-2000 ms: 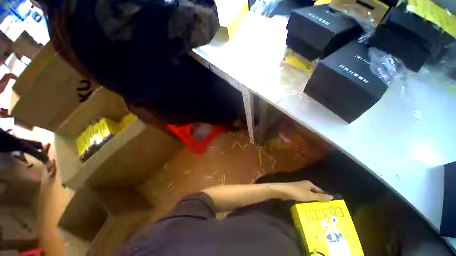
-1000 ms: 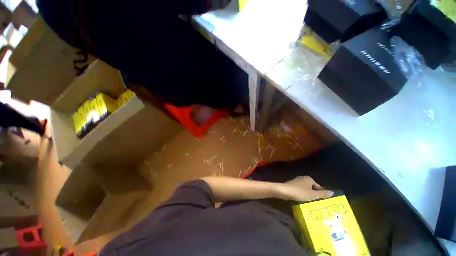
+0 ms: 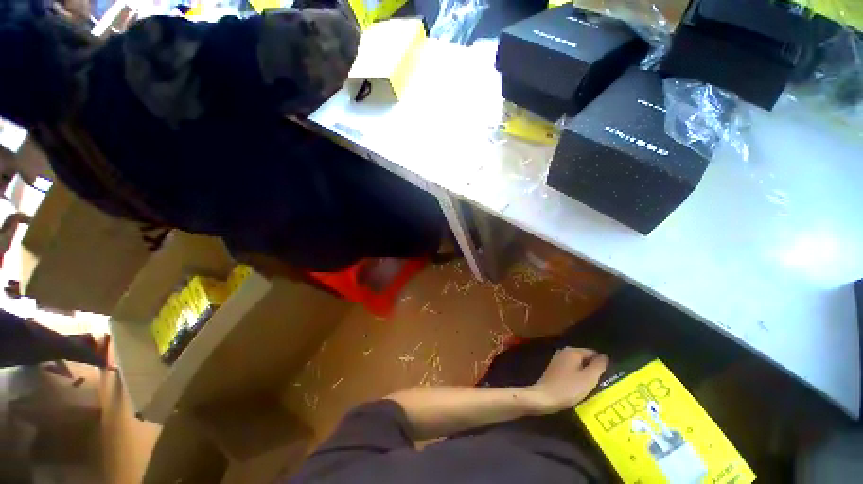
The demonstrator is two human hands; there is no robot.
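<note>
A yellow sleeved box (image 3: 662, 430) lies tilted at the bottom right, below the table edge. Its face shows "MUSIC" and a picture of white earphones. A black end of an inner box shows at its upper left edge. My left hand (image 3: 571, 378) is at that black end with its fingers curled against it; the grip is partly hidden. My right hand is not in view.
The white table (image 3: 729, 255) holds black boxes (image 3: 629, 151) with crumpled clear bags (image 3: 705, 118). A person in dark clothes (image 3: 218, 123) sits at the upper left. Below are a red stool (image 3: 378, 284) and an open carton (image 3: 255, 331) of yellow boxes (image 3: 189, 312).
The yellow box has turned, its lower end swinging to the right, and its face shows more fully. The view has shifted, bringing a pale yellow box beside the other person into sight.
</note>
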